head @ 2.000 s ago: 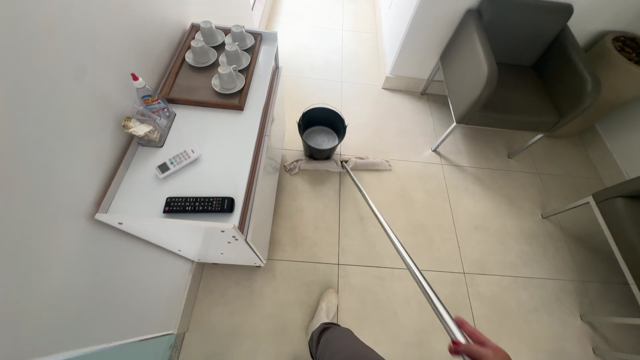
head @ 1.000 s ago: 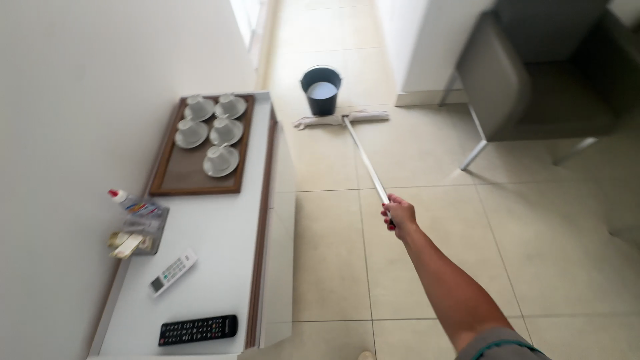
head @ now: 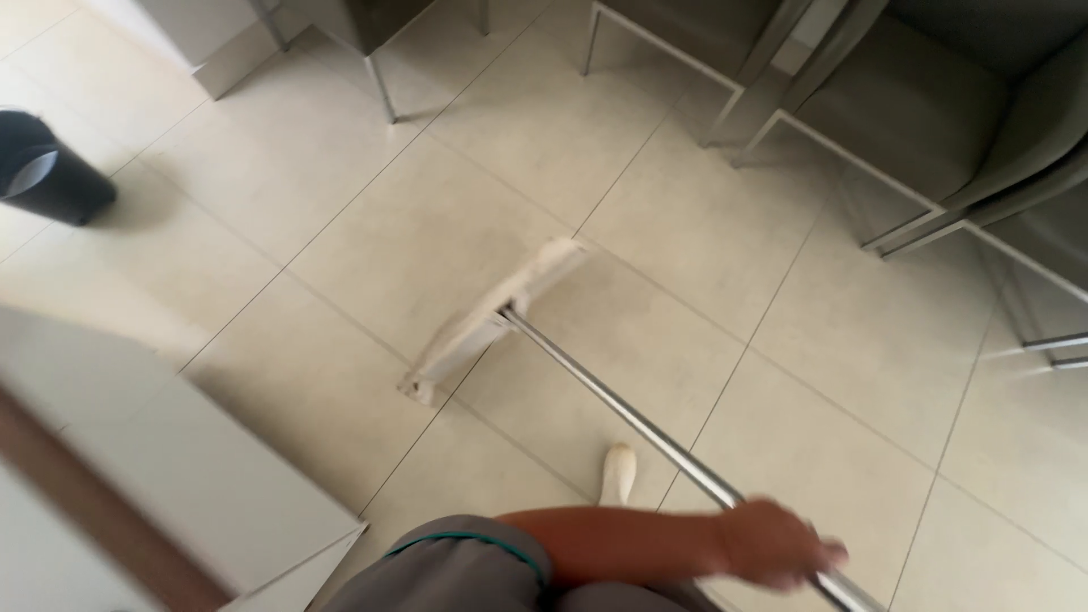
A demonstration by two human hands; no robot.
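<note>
My left hand (head: 773,544) is closed around the metal pole (head: 629,412) of a floor mop or squeegee at the lower right, with its forearm crossing the bottom of the view. From the hand the pole slants up and left to a wide head (head: 497,314), wrapped in a pale cloth, which rests on the tiled floor. My right hand is out of view. At the far left, apart from the cloth-wrapped head, a black bucket (head: 64,174) stands on the floor with something light-coloured visible inside.
A white cabinet (head: 170,476) with a brown-edged top fills the lower left. Several grey chairs (head: 901,110) with metal legs line the top and right. A wall corner (head: 212,72) juts in at upper left. A light-coloured shoe (head: 620,472) is on the floor below the pole.
The cloth-wrapped head, close to the bucket in both earlier frames, now lies well away from it, nearer the chairs. The view has turned strongly; the cup tray and remotes are out of sight.
</note>
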